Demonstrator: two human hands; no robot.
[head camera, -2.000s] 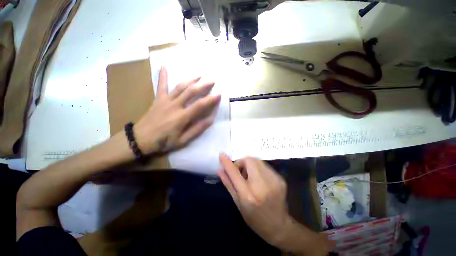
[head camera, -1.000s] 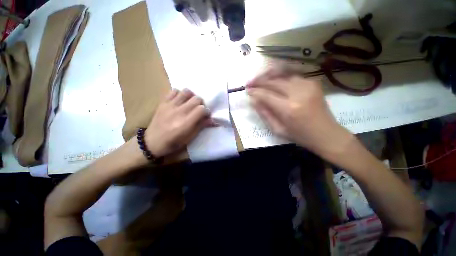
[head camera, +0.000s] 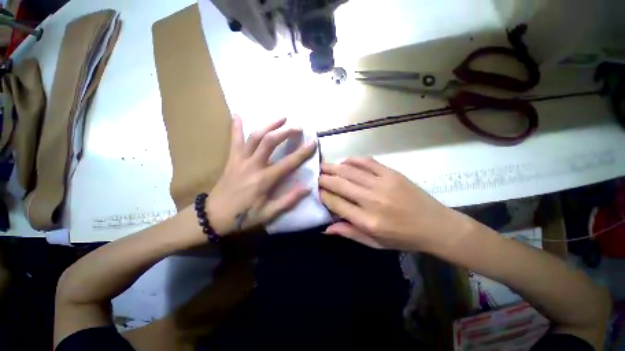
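A cut panel lies on the machine table, with its white reverse up near the front edge and a long tan part to the left. My left hand lies on the white reverse with its fingers spread. My right hand is at the panel's right edge, its fingertips touching that edge. Whether it pinches the material is hidden under the fingers. The presser foot and needle area of the sewing machine is beyond my hands, beside the bright lamp spot.
Fabric shears lie right of the needle, over a dark slot. Stacked cut pieces and small tan pieces lie at the table's left. Below the table are folds of tan and white material and, at right, a printed bag.
My right hand has moved left and down from the slot to the panel's right edge. My left hand's fingers have spread out on the white reverse.
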